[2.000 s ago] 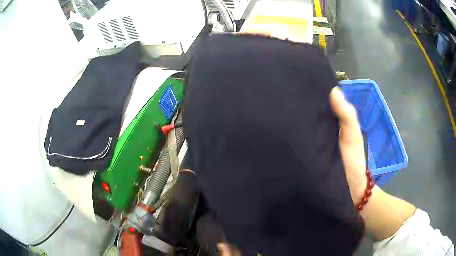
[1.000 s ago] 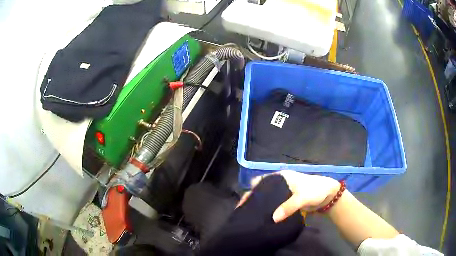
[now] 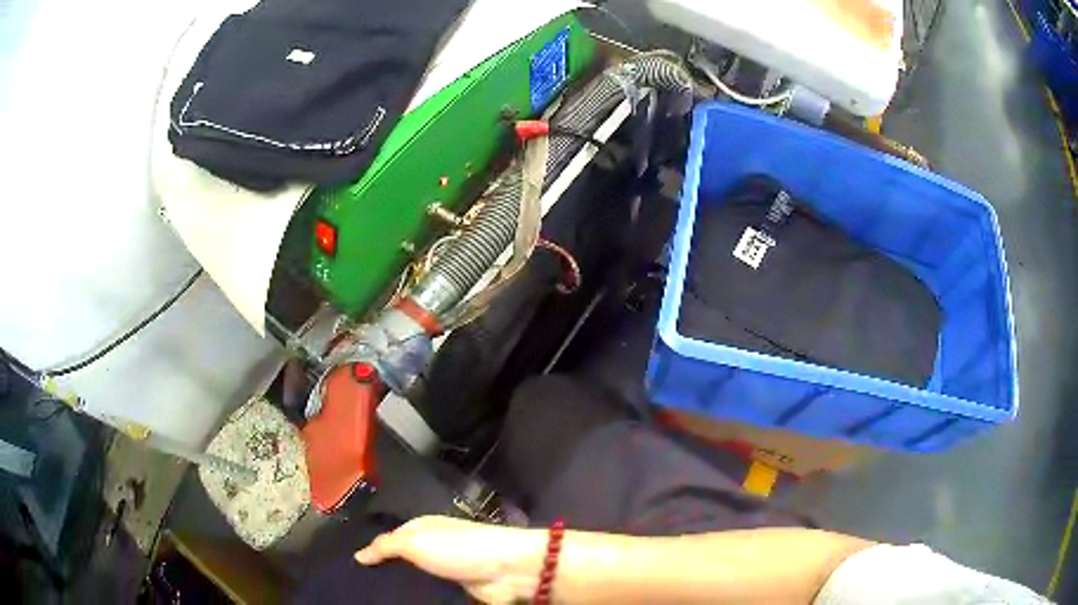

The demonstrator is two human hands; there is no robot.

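Note:
My right hand (image 3: 455, 558), with a red bead bracelet, is low in the picture over dark cloth (image 3: 378, 585) at my lap. Its thumb points left; its other fingers are mostly hidden or cut off, so its grip cannot be told. My left hand is not in view. Another dark garment (image 3: 313, 89) with a small pale tab and a thin white curved line lies on the white machine top. A dark folded garment (image 3: 816, 290) with a white label lies in the blue crate (image 3: 780, 390).
The green control box (image 3: 443, 177) stands left of centre. Beside it runs a grey ribbed hose (image 3: 479, 242) ending in an orange-red head (image 3: 343, 443). A speckled block (image 3: 254, 479) is at lower left. A brown carton (image 3: 768, 443) shows under the crate.
The view has shifted, with the machine and crate now further right. The dark garment held up earlier is down at my lap. My right hand has moved left and lower.

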